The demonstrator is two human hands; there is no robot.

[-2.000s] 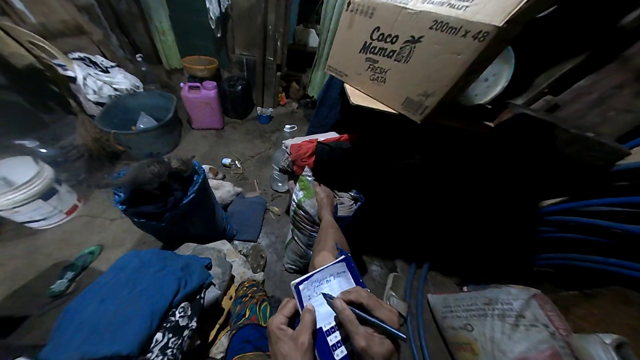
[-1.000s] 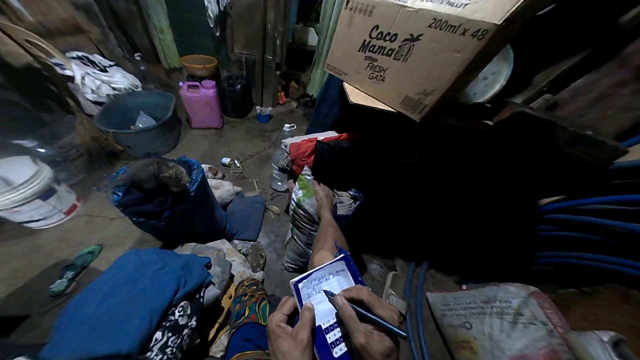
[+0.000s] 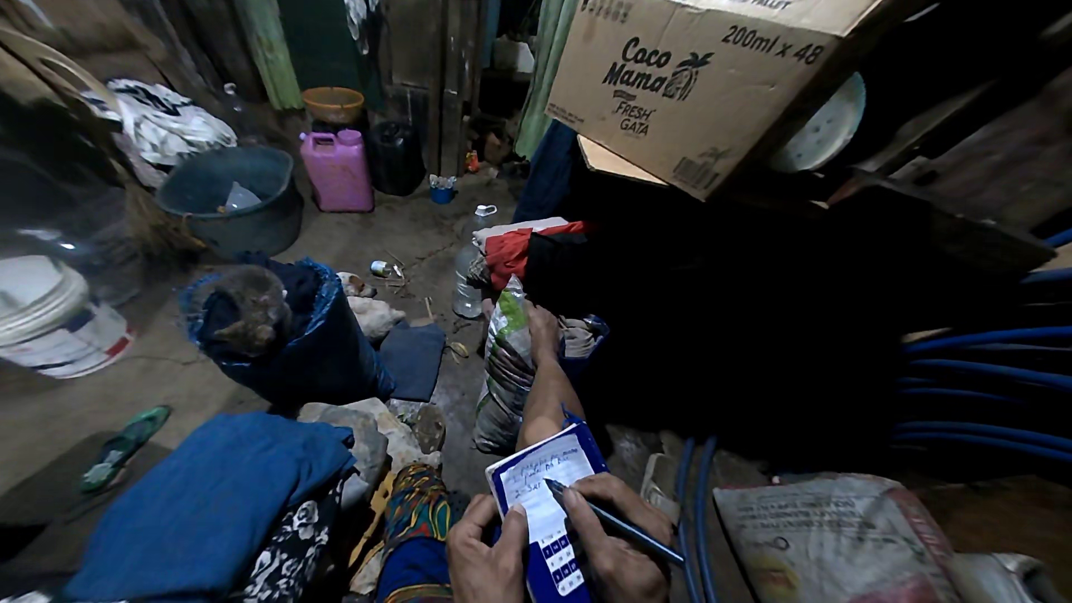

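My left hand [image 3: 488, 548] grips the lower left edge of a small blue-covered notebook [image 3: 536, 486], its thumb lying on the page. A dark pen [image 3: 624, 529] is in my right hand [image 3: 624, 536], its tip on the page beside handwritten lines. Lower on the notebook is a part with small white and blue squares. Just beyond the notebook, another person's forearm [image 3: 548, 402] reaches to a tall printed plastic sack [image 3: 505, 377], the hand at its upper right side.
A blue sack stuffed with cloth [image 3: 327, 352] stands left, near a grey basin [image 3: 230, 201] and a pink jerrycan [image 3: 337, 172]. A cardboard box [image 3: 687, 84] is above right. Blue hoses [image 3: 699, 519] and a printed sack [image 3: 829, 536] lie lower right. A green slipper [image 3: 126, 448] is left.
The pen in my right hand has shifted slightly on the page. My left hand keeps its hold on the notebook, and the other person's arm stays by the plastic sack.
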